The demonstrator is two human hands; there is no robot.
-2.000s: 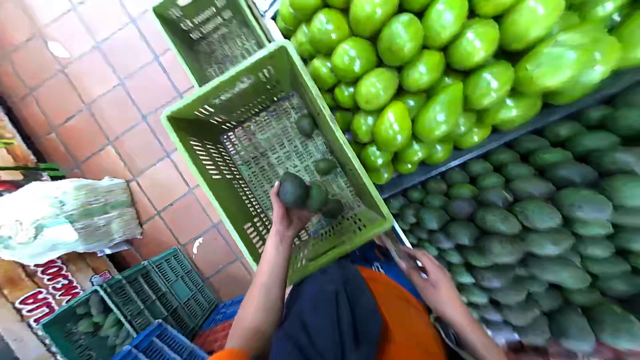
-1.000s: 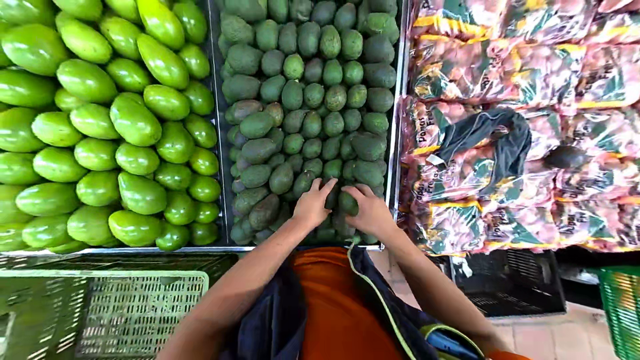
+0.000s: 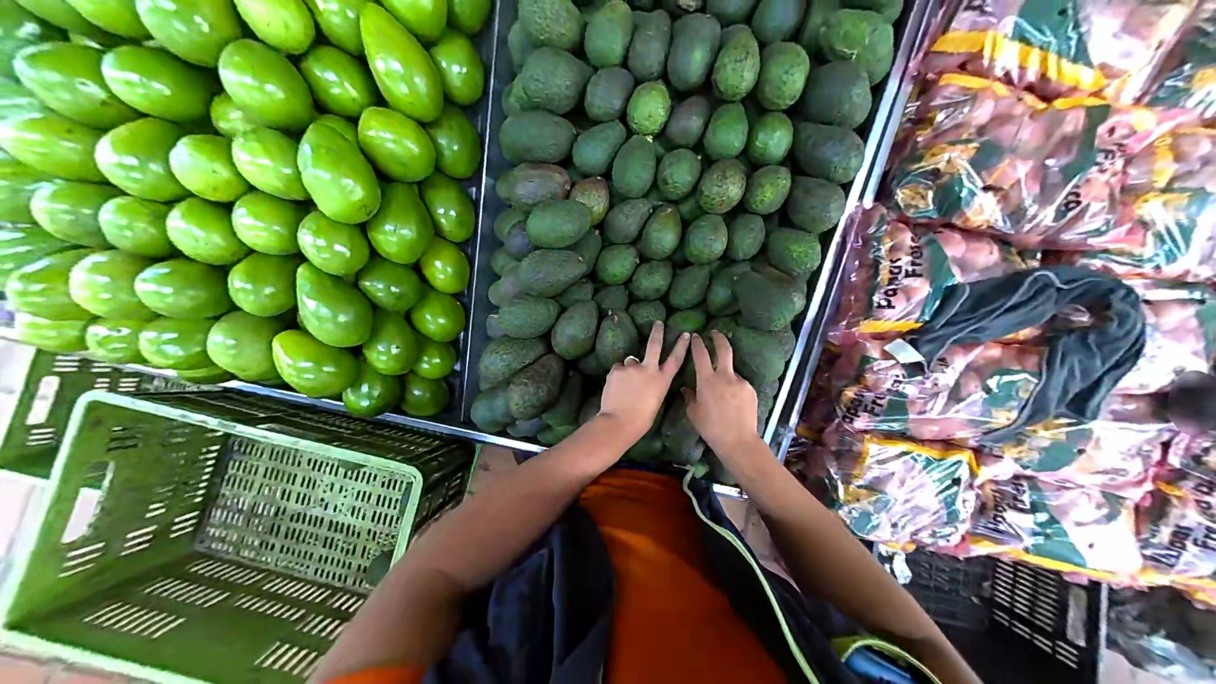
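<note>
Dark avocados [image 3: 678, 174] fill a metal-edged display bin in rows. My left hand [image 3: 638, 385] lies palm down on the avocados near the bin's front edge, its fingers pointing away from me, a ring on one finger. Beside it my right hand [image 3: 724, 397] rests on the same pile, fingers spread, the fingertips of both hands nearly meeting. The avocados under my palms are partly hidden, and neither hand plainly grips one.
Larger, glossy bright green avocados [image 3: 337, 171] fill the bin on the left. A green plastic crate [image 3: 309, 489] stands below it. Bagged produce [image 3: 1035, 380] lies at right with a dark cloth [image 3: 1092, 313] on top. A black crate [image 3: 1012, 603] sits underneath.
Two seconds ago my left hand held avocados over the green crate; one second ago both hands were at the dark avocado pile, where they remain. The view has turned.
</note>
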